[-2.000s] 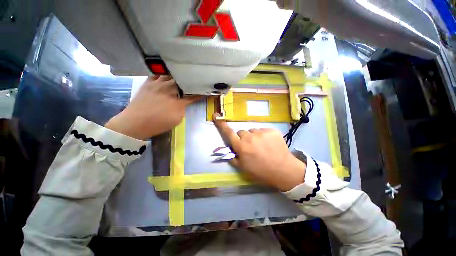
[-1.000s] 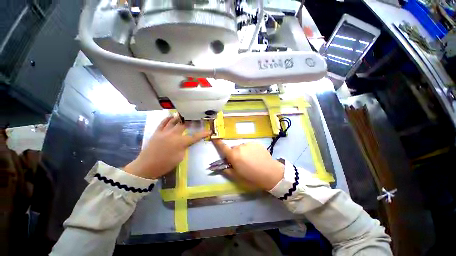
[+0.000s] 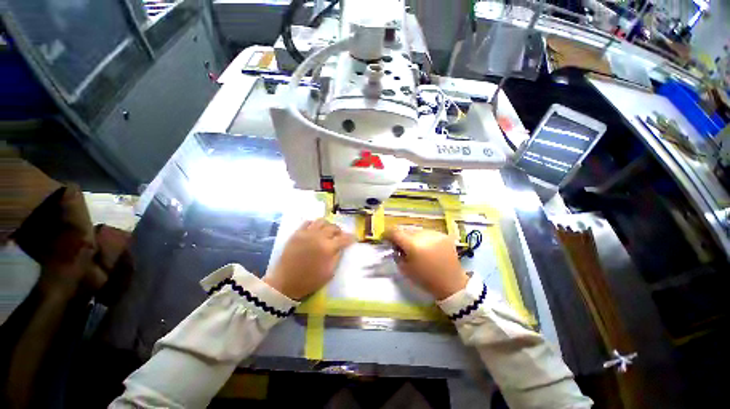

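Note:
The yellow template clamp (image 3: 374,227) lies under the white machine head (image 3: 364,177), on the pale template sheet (image 3: 349,281) edged with yellow tape (image 3: 315,335). My left hand (image 3: 310,257) rests on the sheet left of the clamp, fingers forward, with nothing seen in it. My right hand (image 3: 431,257) is over the clamp's front, its fingertips at the clamp's left part and covering some of it. Silvery thread snips (image 3: 375,268), blurred, stick out from under my right hand. Black cord (image 3: 472,242) loops right of that hand.
A white lamp arm (image 3: 448,153) crosses in front of the head. A white-framed screen (image 3: 563,144) stands behind at right. A bundle of brown pieces (image 3: 591,283) tied with white string lies at right. Brown cloth (image 3: 60,228) hangs at far left. A grey cabinet (image 3: 144,104) stands behind left.
The view has tilted up and back, showing more behind the machine. My left fingers have drawn back from the clamp. My right fingertips have moved from its front edge onto it.

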